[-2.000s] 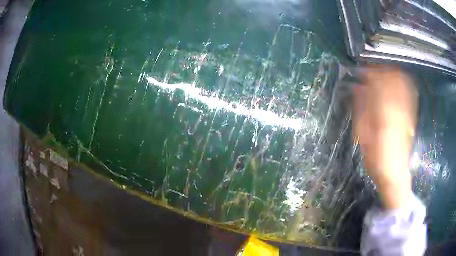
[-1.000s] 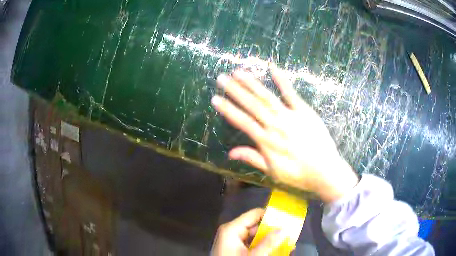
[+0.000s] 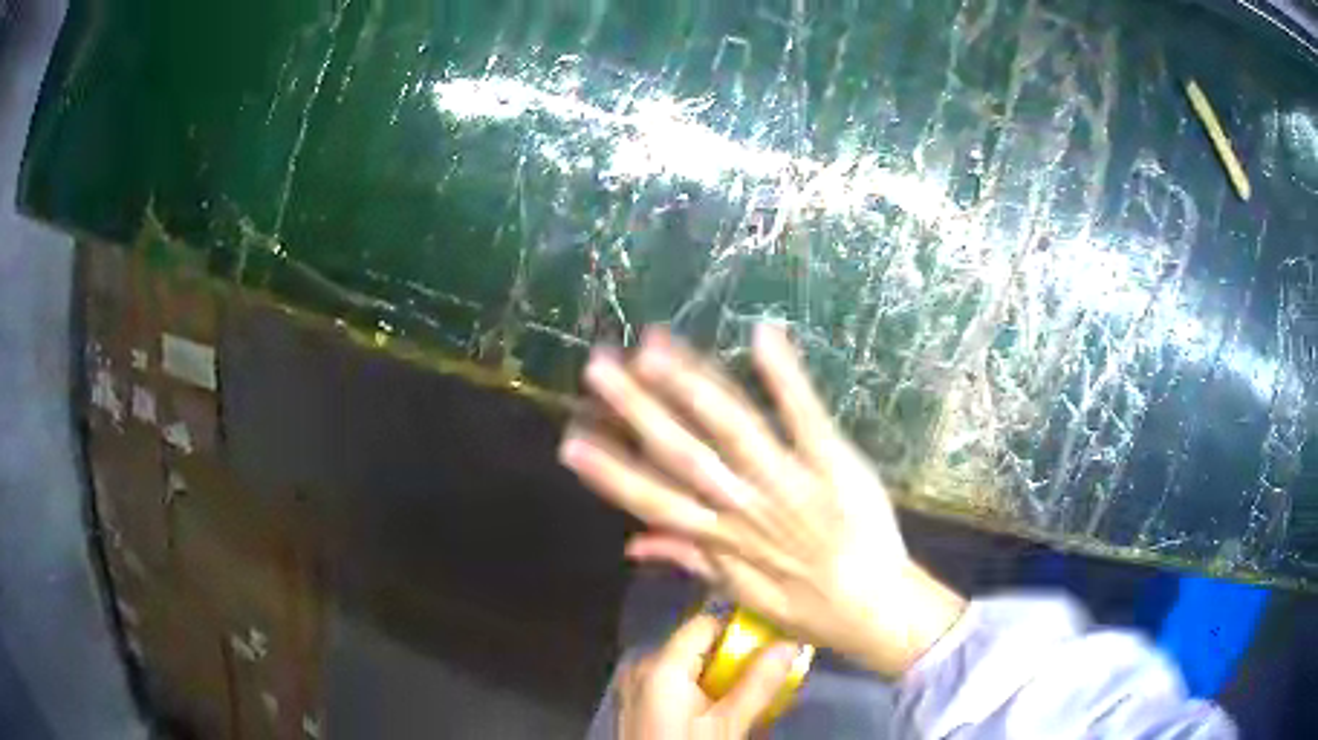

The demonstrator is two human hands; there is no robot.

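Note:
The yellow tape roll is low in the view, below the table's front edge. My left hand grips it, cut off by the bottom of the picture. My right hand is bare, slightly blurred, with fingers spread and nothing in it. It is at the table's front edge, just above and partly over the roll. The green table top is glossy and crossed by whitish tape lines and wrinkles, with strong glare. Whether the right palm touches tape or the edge is hidden.
A thin tan stick lies on the green top at the upper right. Brown cardboard with white scraps stands below left. A blue object shows under the table edge at the lower right.
My right hand has moved from the green top down to the front edge. My left hand and the roll are lower. The stacked frames at the upper right have nearly left the view.

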